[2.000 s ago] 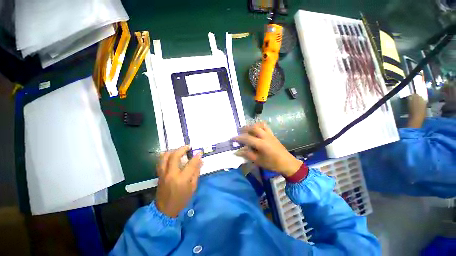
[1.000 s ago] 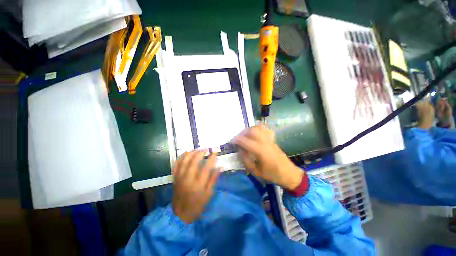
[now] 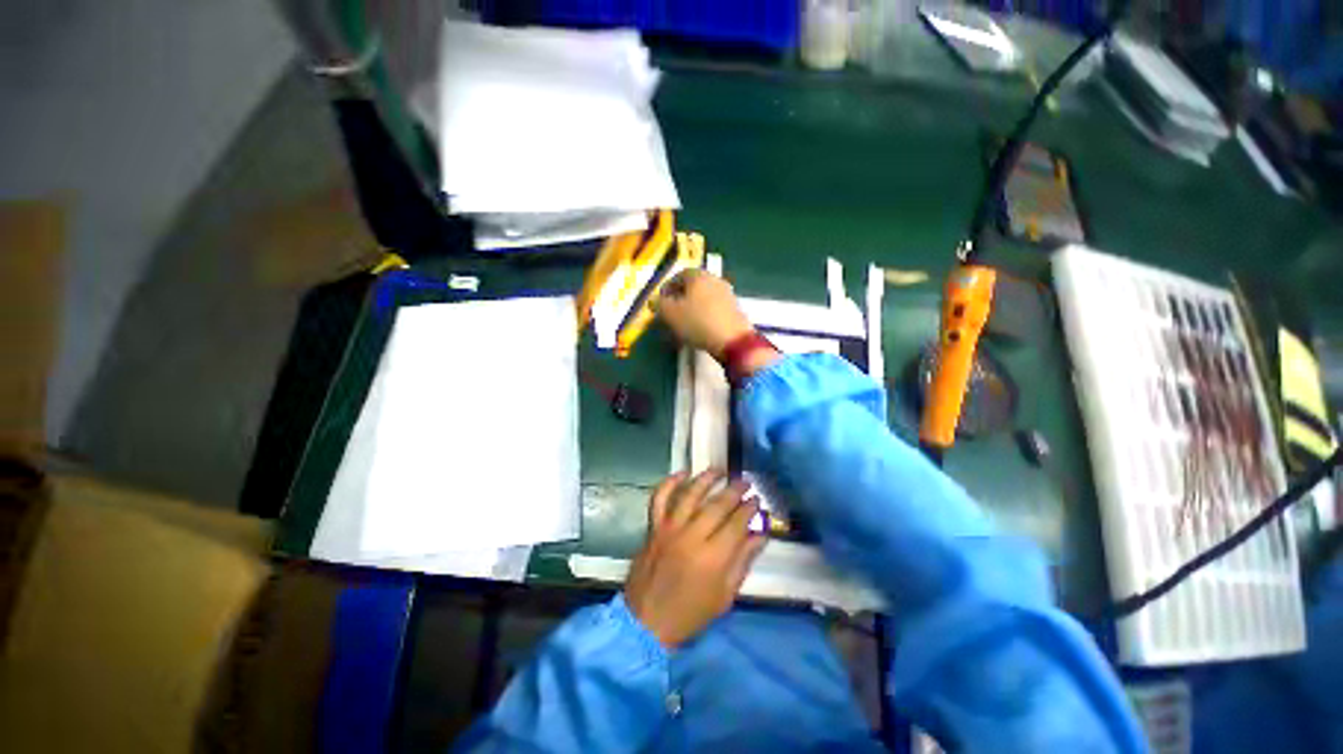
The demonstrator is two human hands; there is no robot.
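The black device frame (image 3: 769,504) lies on the white fixture (image 3: 707,427), mostly hidden under my right forearm. My left hand (image 3: 695,557) rests at the frame's lower left corner, fingers bent and close together; what lies under the fingertips is hidden. My right hand (image 3: 703,312) reaches across to the amber flex cables (image 3: 616,280) left of the fixture. Its fingertips touch the right-hand strips; whether they grip one cannot be told.
The orange electric screwdriver (image 3: 959,354) hangs right of the fixture over a round dark tray (image 3: 990,398). White foam sheets (image 3: 479,427) lie left. A white tray of wired parts (image 3: 1178,457) stands right. A small dark part (image 3: 633,402) lies beside the fixture.
My right hand has left the frame's lower edge and crossed over to the flex cables. My left hand stays at the lower left corner. The view has swung left, showing a cardboard box.
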